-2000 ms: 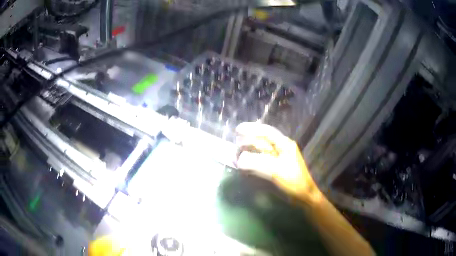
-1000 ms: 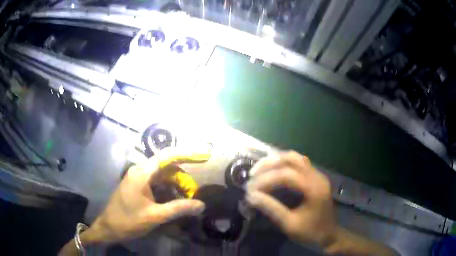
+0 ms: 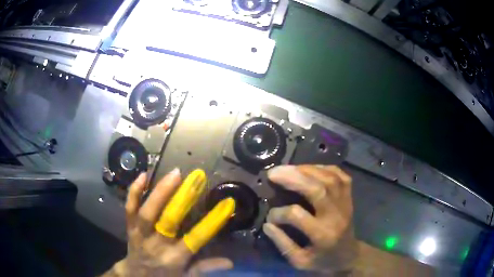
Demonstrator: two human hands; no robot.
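A grey-brown carrier plate [image 3: 197,130] lies on the bench in front of me. Two glossy black round lens parts [image 3: 260,142] sit at its right part, one above the other. Two more black lens parts [image 3: 150,103] sit at the left. My left hand [image 3: 173,232], with yellow cots on two fingers, is spread palm down; a yellow fingertip overlaps the lower right lens part. My right hand [image 3: 317,216] is curled at the right side of that part, fingertips at the plate. Whether it grips anything is unclear.
Another plate [image 3: 216,59] with round parts lies across the green conveyor belt [image 3: 336,76] at the top, under glare. A metal rail [image 3: 414,178] borders the belt. Transfer rails [image 3: 49,46] are at upper left. Part of a blue bin [image 3: 481,254] shows at the lower right edge.
The view has tilted down since the earlier frames. My left hand has gone from a curled pose to spread fingers over the plate. My right hand remains beside the right-hand lens parts.
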